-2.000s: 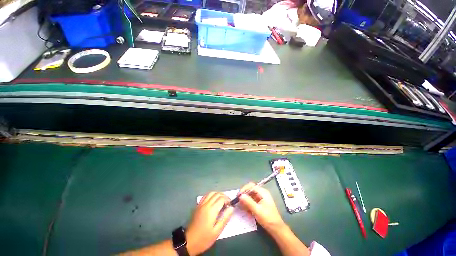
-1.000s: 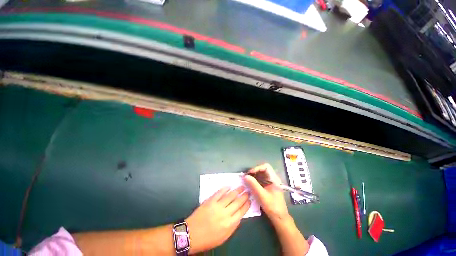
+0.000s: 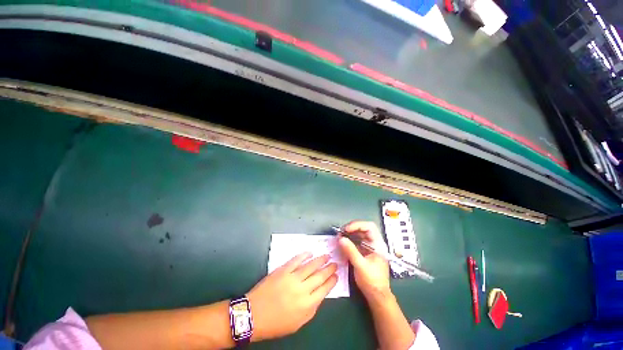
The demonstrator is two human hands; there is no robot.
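Note:
A white paper slip (image 3: pixel 288 247) lies flat on the green mat. My left hand (image 3: pixel 294 295) rests flat on its lower part, fingers spread, holding nothing. My right hand (image 3: pixel 369 263) holds a thin pen (image 3: pixel 408 266) at the slip's right edge. The pen's clear end points right, over the lower end of an electronic unit, and its tip is near my right fingers. The electronic unit (image 3: pixel 402 238) is white with a black edge, a row of dark slots and an orange patch. It lies just right of my right hand.
On the right lie a red marker (image 3: pixel 474 290), a thin pale stick (image 3: pixel 483 270) and a red pad (image 3: pixel 499 311) on a pale disc. A dark channel (image 3: pixel 287 102) runs behind the mat. The opposite bench (image 3: pixel 382 48) has red edge tape. A blue crate (image 3: pixel 608 273) stands far right.
Since two seconds ago, the view has tilted down, my left hand has flattened onto the slip, and the pen has swung from pointing up-right to down-right. Over the last second little has changed.

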